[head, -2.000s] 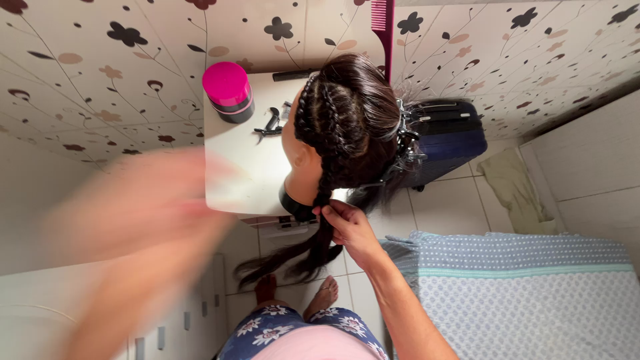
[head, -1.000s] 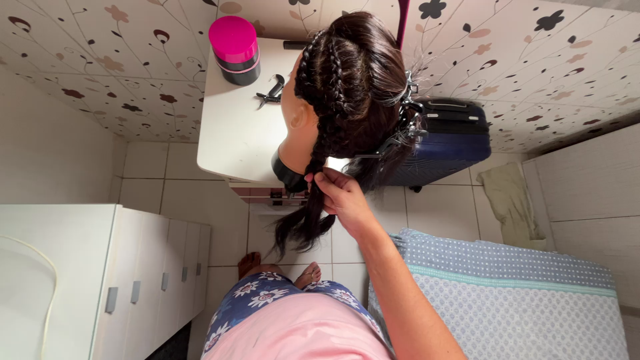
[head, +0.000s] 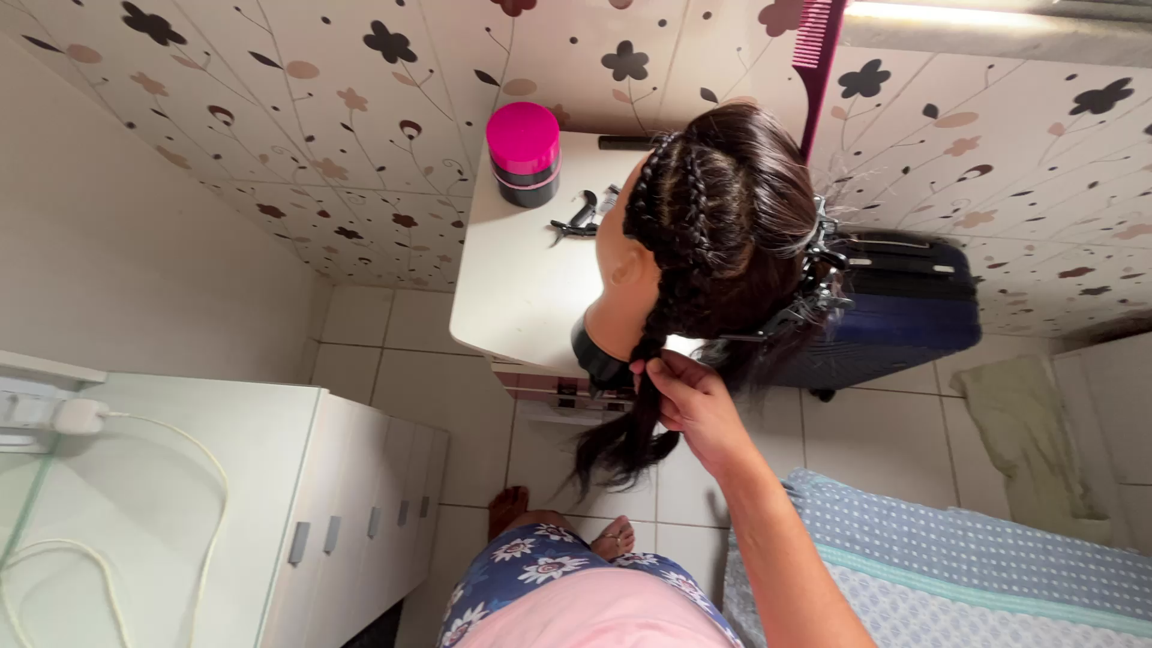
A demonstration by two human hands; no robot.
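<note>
My right hand (head: 691,396) pinches a braid of dark hair (head: 650,351) just below the neck of a mannequin head (head: 625,279), and loose hair ends (head: 625,450) hang beneath the fingers. Several thin braids (head: 697,198) run along the scalp. Black hair clips (head: 814,279) gather hair at the back of the head. The mannequin head stands at the edge of a white table (head: 522,288). On that table, beside the face, lie more black clips (head: 578,220). My left hand is out of view.
A jar with a pink lid (head: 524,148) stands on the table near a black comb (head: 625,142). A magenta comb (head: 817,72) is upright behind the head. Right of the table is a dark blue suitcase (head: 900,315). A patterned cloth (head: 945,558) lies lower right; a white drawer unit (head: 297,504) stands left.
My left hand, blurred at the left two seconds ago, has gone out of view. My right hand keeps its hold on the braid below the neck.
</note>
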